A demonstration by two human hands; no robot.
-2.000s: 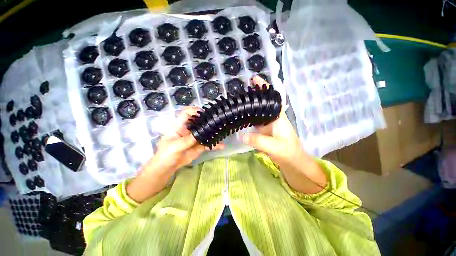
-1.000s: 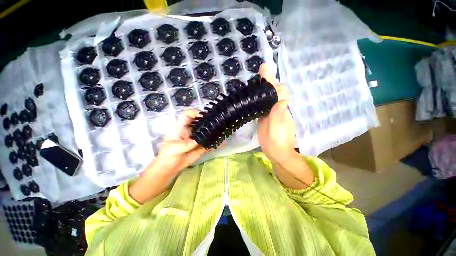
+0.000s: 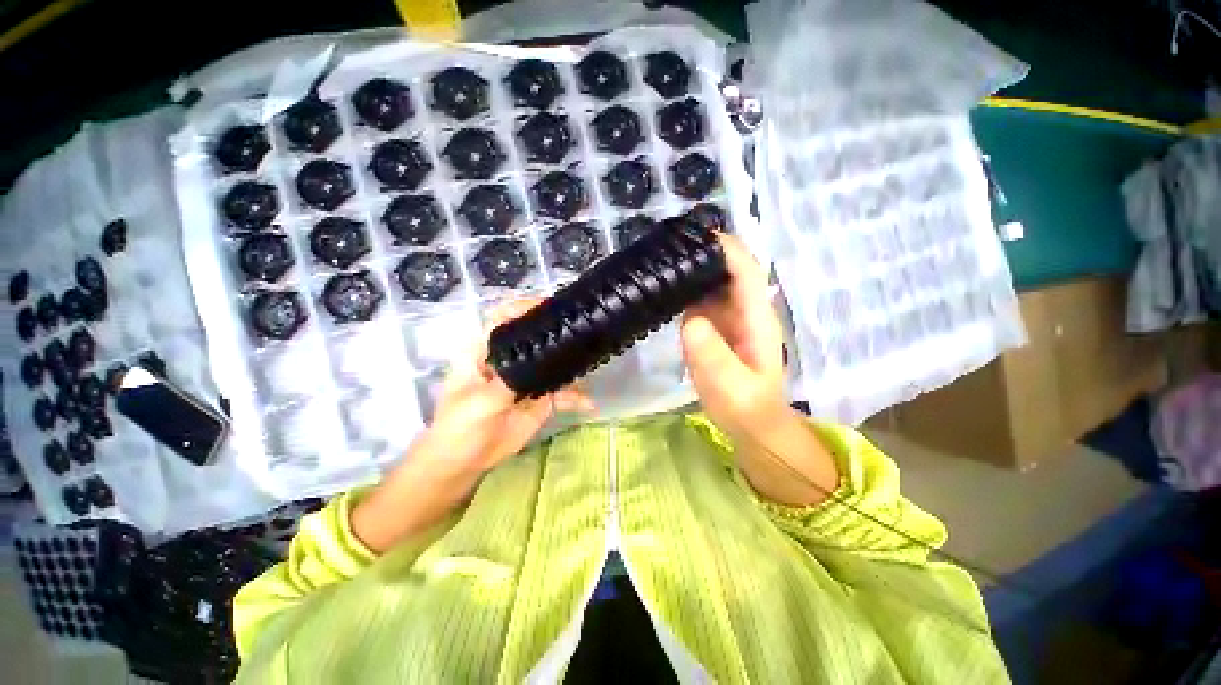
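Observation:
A stack of black parts, a ribbed roll, is held nearly straight between my hands, above the near edge of the blister tray. It slants up to the right. My left hand holds its lower left end. My right hand holds its upper right end, with the thumb apart from the roll. Round black moulded parts sit one per cell in the tray's upper rows. The roll hides some cells and parts behind it.
A smartphone and loose black parts lie on a white sheet at the left. A covered tray lies at the right, small silver-capped items beside it. A cardboard box is lower right, a black heap lower left.
The roll was arched between my hands and is now nearly straight. My right hand has shifted and turned around its right end. My left hand stays at the left end.

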